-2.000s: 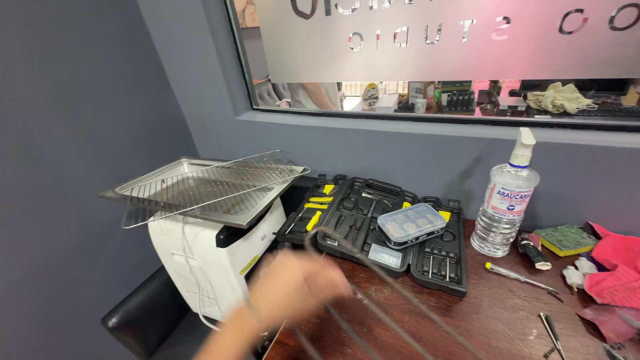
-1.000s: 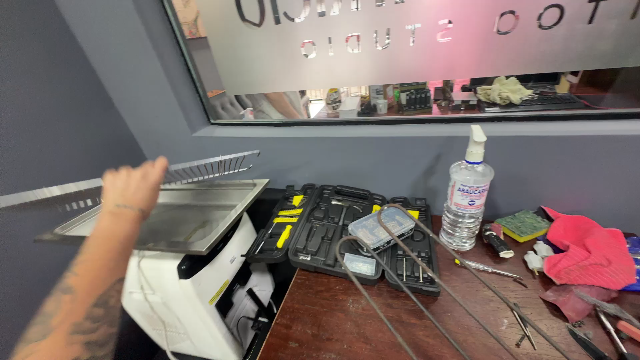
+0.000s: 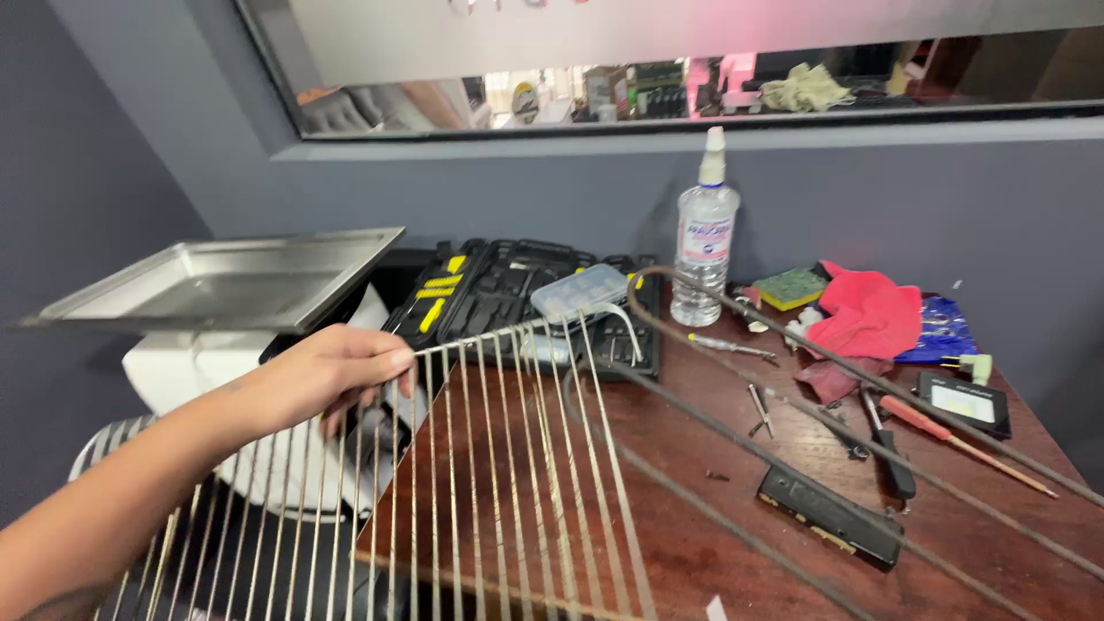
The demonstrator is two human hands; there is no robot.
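Observation:
My left hand [image 3: 366, 371] grips the top edge of a metal wire rack [image 3: 483, 448], whose bars hang down in front of the table's left edge. Bent metal heating-element rods [image 3: 733, 371] stretch from the middle to the lower right, above the table; what holds them is out of view, and so is my right hand. Left of the rack, a shallow steel tray [image 3: 259, 302] lies on a white appliance [image 3: 190, 371]. Behind the rack is an open black tool case [image 3: 504, 280] with yellow-handled tools, and a clear plastic organizer box [image 3: 582, 291] on top of it.
The wooden table [image 3: 690, 517] bears a clear spray bottle [image 3: 703, 250], a sponge [image 3: 789, 289], a pink cloth [image 3: 871, 315], a red-handled screwdriver [image 3: 918, 418], a black-handled tool [image 3: 895, 466], a long black part [image 3: 828, 517] and a small floodlight [image 3: 964, 404]. A window [image 3: 604, 69] is in the wall behind.
My left hand has taken hold of the wire rack, which lay across the tray two seconds ago. The rack has come off the tray and moved right and down to the table's left side.

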